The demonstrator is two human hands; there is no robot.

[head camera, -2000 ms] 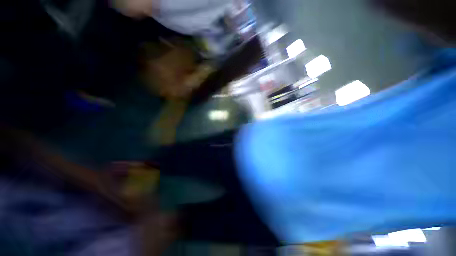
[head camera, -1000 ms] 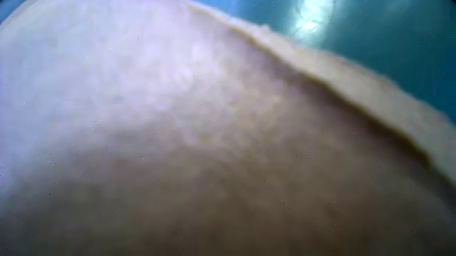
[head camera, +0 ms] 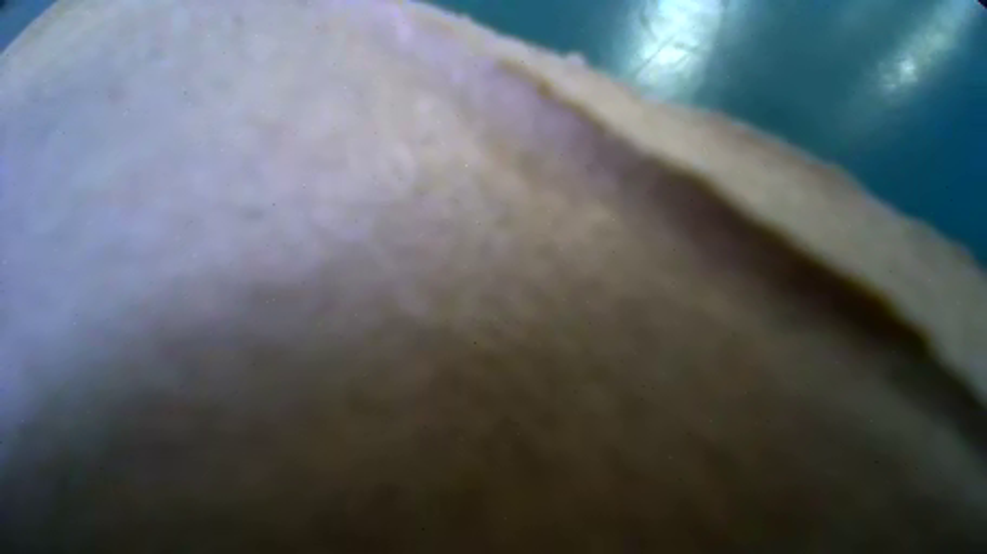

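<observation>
A blurred surface that looks like the skin of a hand (head camera: 411, 281) fills most of the head view, very close to the lens. A dark crease runs from the upper middle down to the right edge, with a narrower strip beyond it, perhaps another finger. I cannot tell whether this is my left or my right hand, or what it holds. No work object shows; whatever lies behind the hand is hidden.
The green floor (head camera: 801, 87) shows in the upper right corner, with bright light reflections on it. The rest of the surroundings is covered.
Two seconds ago a tilted, smeared view showed ceiling lights and a blue cloth-like surface. The close surface has covered the lens since one second ago; a second floor reflection now shows at upper right.
</observation>
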